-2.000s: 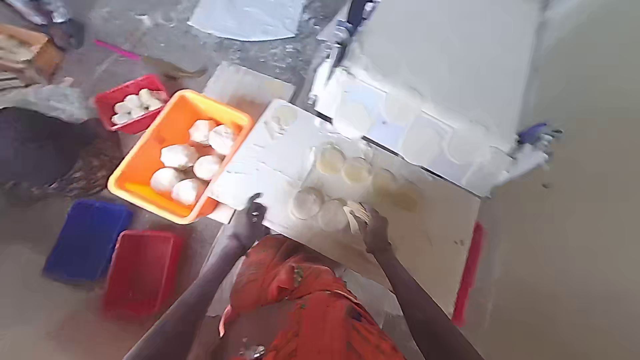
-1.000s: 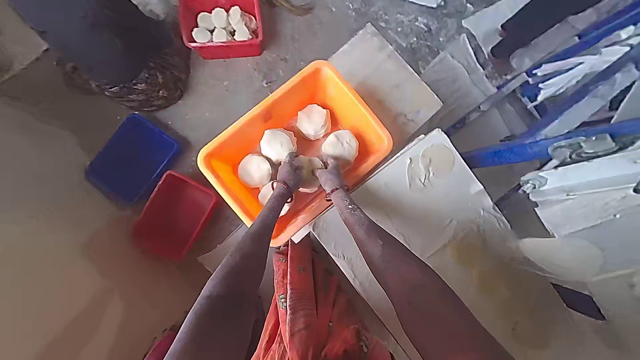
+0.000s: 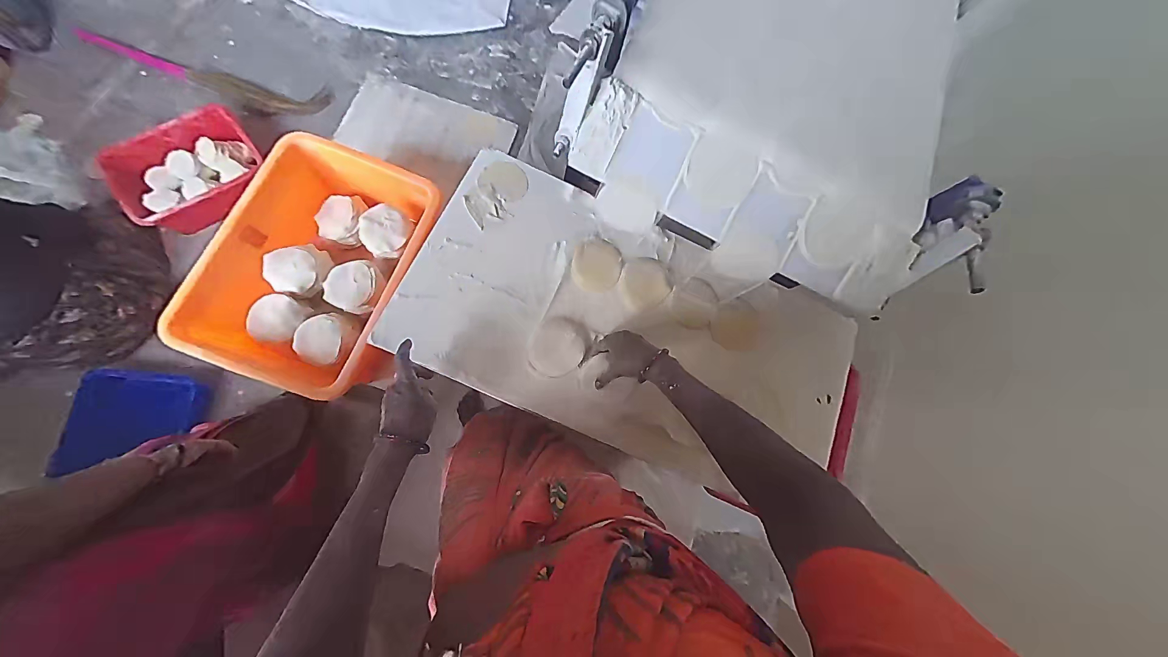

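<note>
My left hand [image 3: 409, 401] is at the near left edge of the white board [image 3: 456, 310], beside the orange plastic tub [image 3: 210, 283], fingers apart and nothing in it. My right hand [image 3: 624, 358] is over the board, its fingertips at a flat dough disc partly hidden beneath them; whether it grips the disc is unclear. Just left of those fingers lies another flat dough disc [image 3: 558, 347]. A row of several thin discs, among them a pale yellow one [image 3: 644, 283], lies farther back. Several stacks of round dough pieces [image 3: 354, 286] stand in the tub.
A white machine [image 3: 785, 100] with several outlets stands behind the board. At left are a red tub [image 3: 128, 173] with small dough pieces, a blue tray [image 3: 132, 415] and a broom [image 3: 246, 91]. Another person's arm [image 3: 82, 493] reaches in at lower left.
Both hands were inside the orange tub one second ago; now the left is at the board's edge and the right over the board. Another person's arm has appeared at lower left. The view has shifted.
</note>
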